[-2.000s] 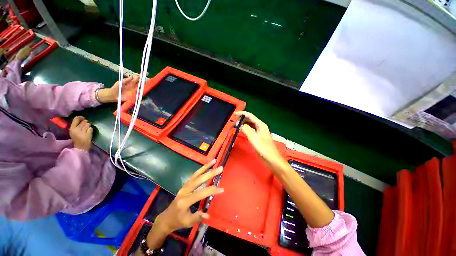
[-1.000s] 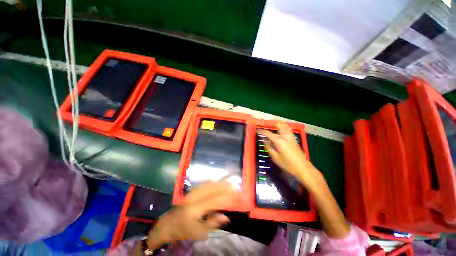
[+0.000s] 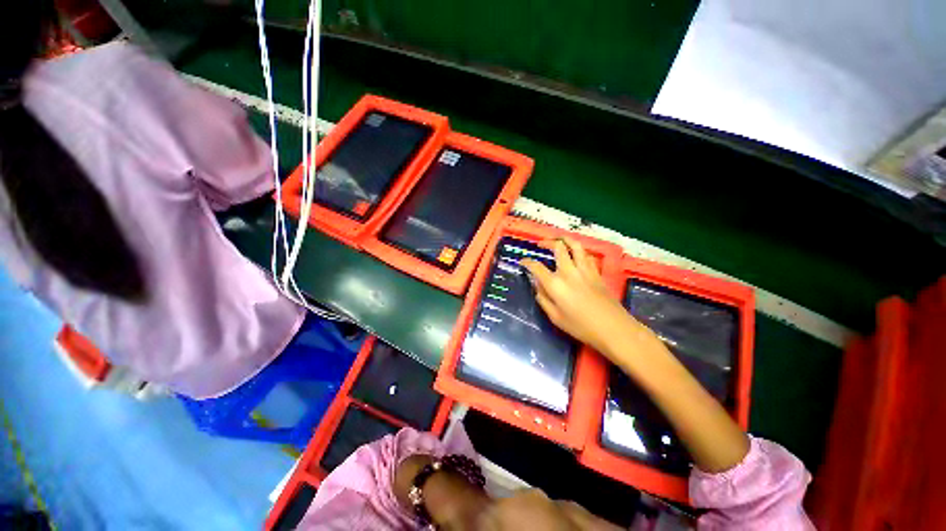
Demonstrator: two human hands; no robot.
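A tablet (image 3: 519, 347) with a test menu of small green and white lines lies in a red foam tray (image 3: 448, 373) in front of me. My right hand (image 3: 573, 294) is over its upper part, fingertips at the screen, holding nothing. A second tablet (image 3: 679, 322) lies in the tray at its right, its screen mostly dark with faint lines and a white streak, partly hidden by my right forearm. My left hand (image 3: 508, 510) is at the bottom edge, wearing a bead bracelet; its fingers are cut off.
Two red trays with dark tablets (image 3: 376, 164) (image 3: 448, 207) lie further left on the green bench. White cables (image 3: 278, 187) hang before them. More trays with tablets (image 3: 394, 382) are below left. A tray stack (image 3: 892, 415) stands right. A person in pink (image 3: 156, 207) is at left.
My right hand has moved from the right tablet to the left one, which now shows the menu. My left hand has dropped to the bottom edge. The view has shifted right to left, showing the person again.
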